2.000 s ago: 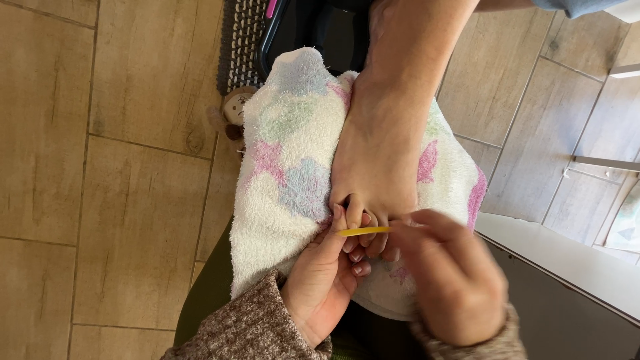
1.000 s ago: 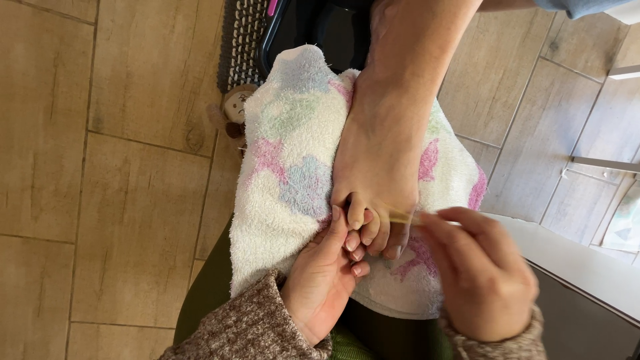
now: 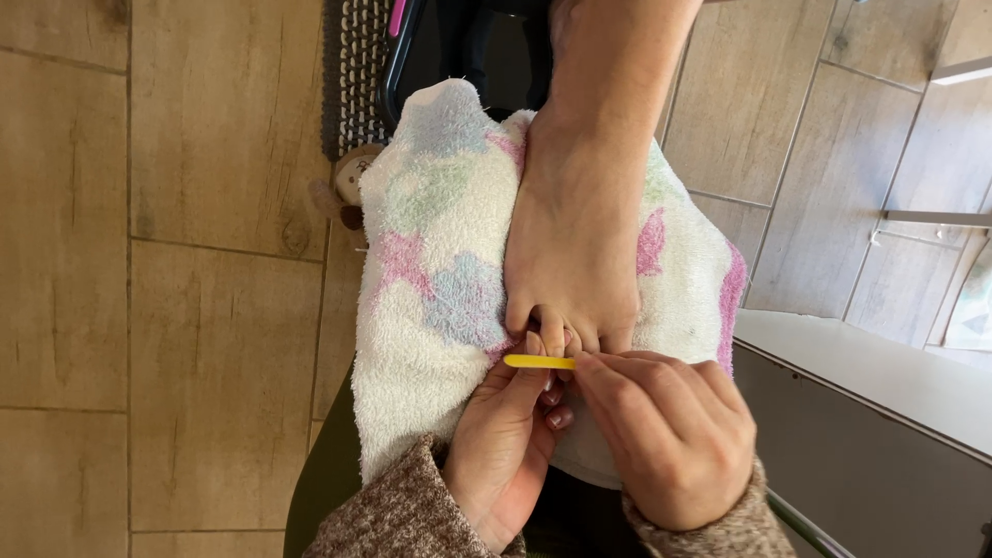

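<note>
A person's bare foot (image 3: pixel 577 232) rests, toes toward me, on a white terry towel (image 3: pixel 418 310) with pink, blue and green patches, spread over my lap. My left hand (image 3: pixel 508 434) has thumb and fingers closed around one of the smaller toes. Between the thumb and fingertips of my right hand (image 3: pixel 670 426) is a thin yellow nail file (image 3: pixel 539 362), held level across the toe tips, its rounded free end above my left thumb. The file hides the ends of some toes.
Beyond the towel stands a black tub (image 3: pixel 496 62) by a grey and white woven mat (image 3: pixel 353 77). A small plush toy (image 3: pixel 353 182) lies on the tiled floor at the towel's left. White furniture (image 3: pixel 868 364) with a grey panel is close on the right.
The right hand, blurred and farther right a second ago, is back nearer the left hand, and the yellow file shows sharply. The left hand keeps its hold on the toe.
</note>
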